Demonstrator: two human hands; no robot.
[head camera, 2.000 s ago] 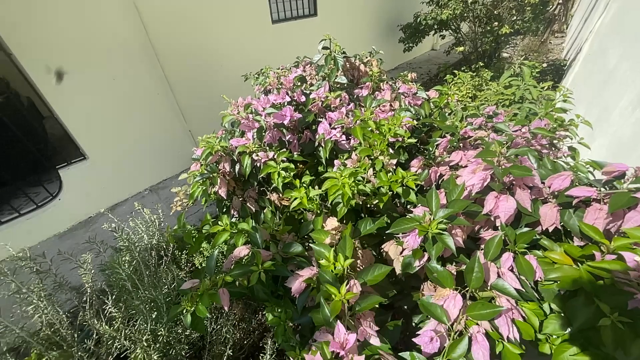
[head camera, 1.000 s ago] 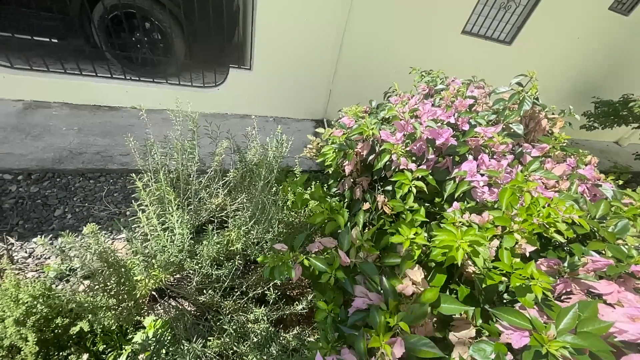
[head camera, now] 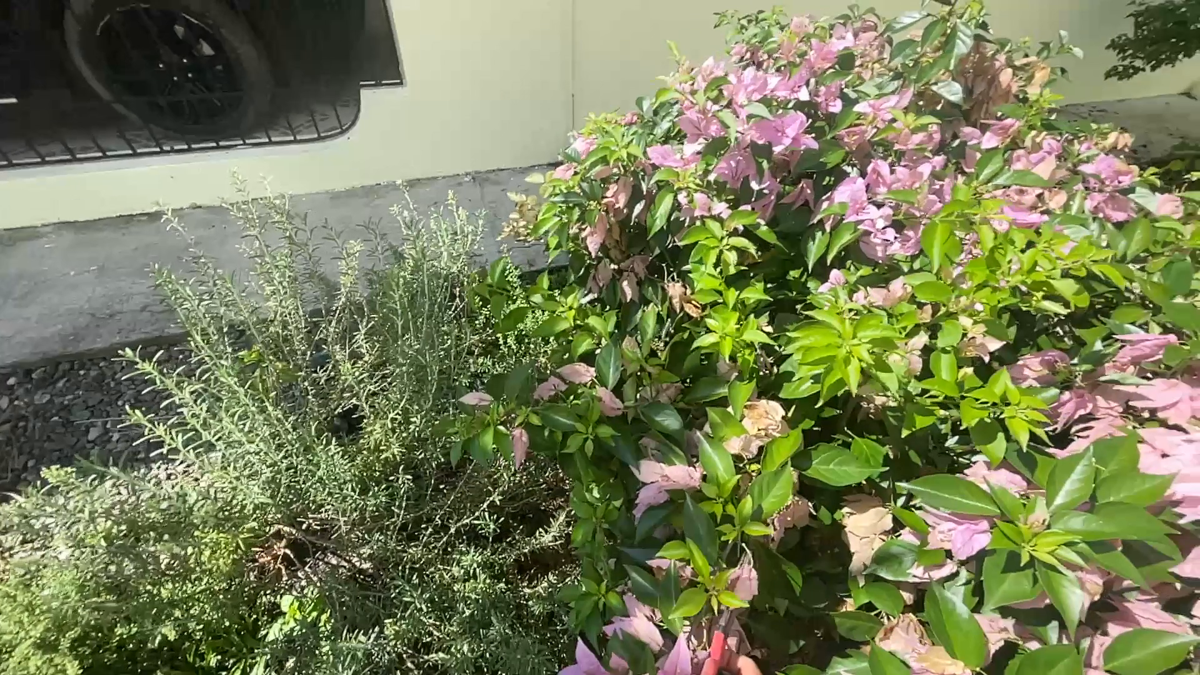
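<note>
At the bottom edge, a fingertip, seemingly of my right hand [head camera: 746, 666], shows beside a narrow red object [head camera: 715, 651]. Most of both is cut off, so the grip and the object's kind cannot be told. They lie among the lower leaves and pink bracts of a large bougainvillea bush [head camera: 787, 328]. Dry brown bracts [head camera: 867, 530] hang among its fresh green leaves. My left hand is out of view.
A feathery grey-green shrub [head camera: 347, 375] grows at the left, with low greenery in front. Behind are gravel [head camera: 75, 408], a concrete ledge [head camera: 84, 277] and a pale wall [head camera: 487, 94]. A wheel [head camera: 178, 61] shows through a barred opening.
The view has swung left, then closer to the bush. A fingertip and a red object have appeared at the bottom edge.
</note>
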